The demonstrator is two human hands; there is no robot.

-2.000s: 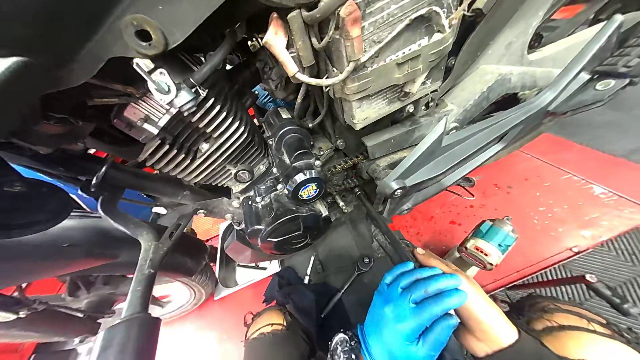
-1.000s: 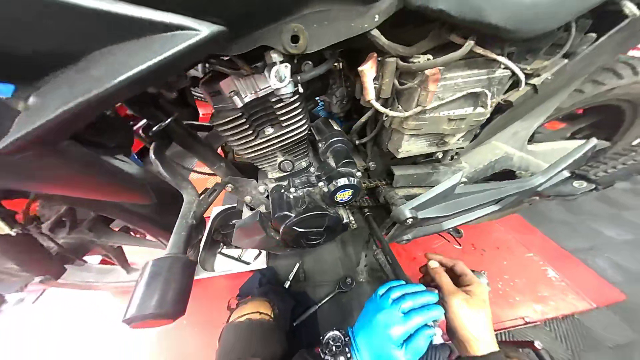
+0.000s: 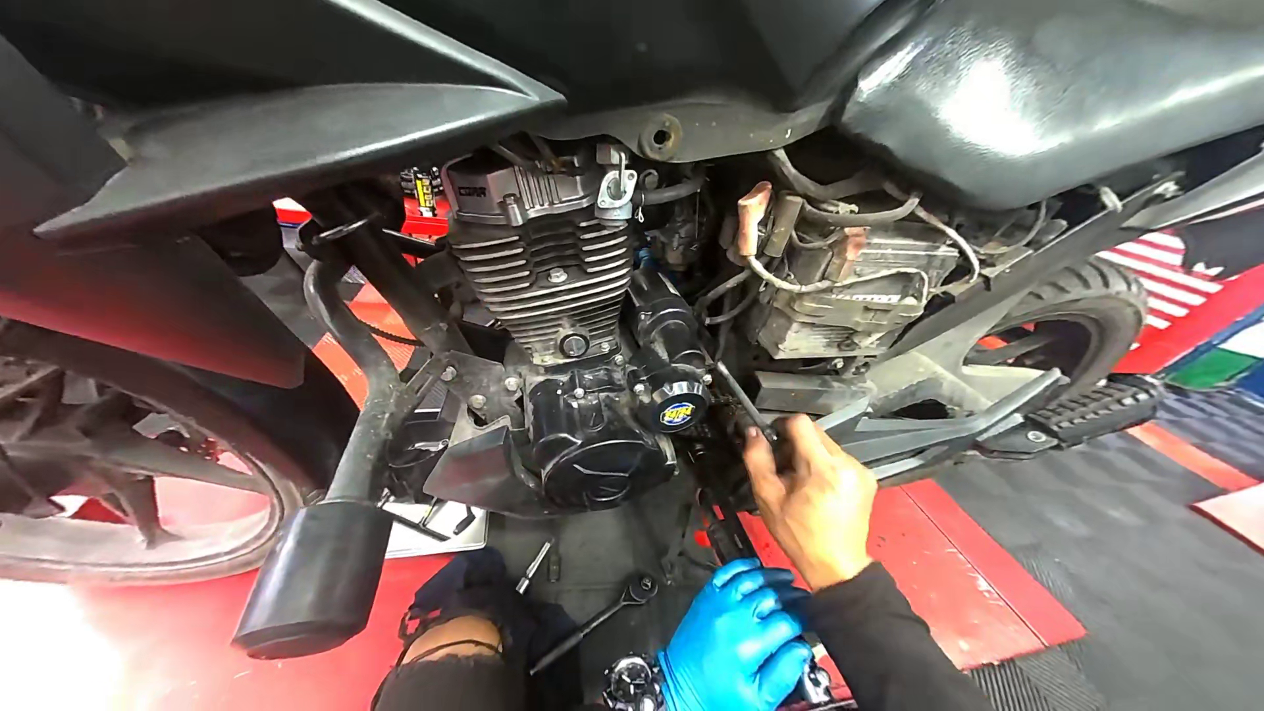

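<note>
My left hand point(image 3: 739, 637), in a blue glove, is closed around a dark bar-like part that runs up toward the motorcycle; its far end is hidden. My bare right hand point(image 3: 812, 502) is raised beside the engine and pinches a thin dark metal rod point(image 3: 743, 397) between thumb and fingers. The rod's upper end reaches in behind the round black cap point(image 3: 675, 407) with a blue and yellow emblem. Left of it are the finned cylinder point(image 3: 545, 286) and the black engine side cover point(image 3: 609, 469). The chain area by my fingertips is dark and partly hidden.
A ratchet wrench point(image 3: 594, 624) and a small metal tool point(image 3: 533, 568) lie on the dark floor mat below the engine. A white tray point(image 3: 456, 533) with tools is left of them. The battery point(image 3: 849, 286) with wires, the footpeg point(image 3: 1096, 410) and a black crash slider point(image 3: 314, 578) stick out around my work area.
My right hand has moved from beside my gloved left hand up to the engine, where it now holds the thin rod. My left hand stays low. The view has shifted.
</note>
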